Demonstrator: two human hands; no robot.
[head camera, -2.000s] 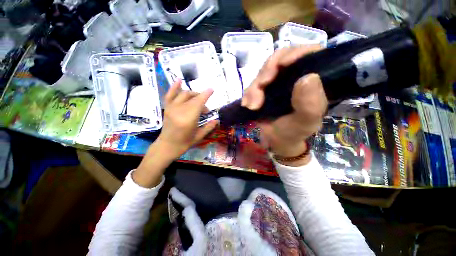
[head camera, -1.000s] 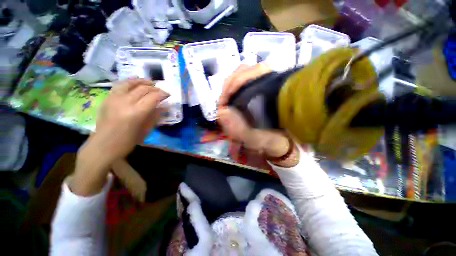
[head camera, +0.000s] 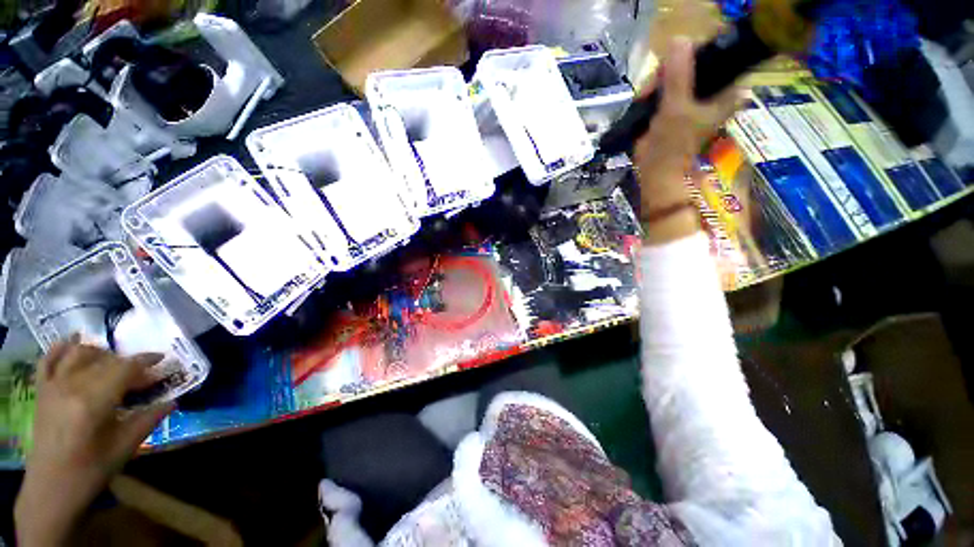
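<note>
Several white open housings stand in a slanting row on the bench; one is left of centre (head camera: 237, 252). My left hand (head camera: 94, 411) is at the near end of the leftmost housing (head camera: 80, 280), its fingers over the near rim; the fingertips are partly hidden. My right hand (head camera: 678, 134) is at upper right with fingers spread, against the black electric screwdriver (head camera: 732, 62). The driver is blurred and slants down left to beside the rightmost housing. Whether my hand grips it cannot be told. Thin black leads curve inside the housings.
White camera units with black round parts (head camera: 176, 91) cluster at upper left. A small cardboard tray (head camera: 390, 41) is behind the row. Blue bagged parts (head camera: 867, 48) lie at far right. A large carton (head camera: 924, 369) with white units is below the bench edge at right.
The view has swung right. My right hand has moved the screwdriver from over the housings to the right of the row. My left hand is now at the leftmost housing's near end.
</note>
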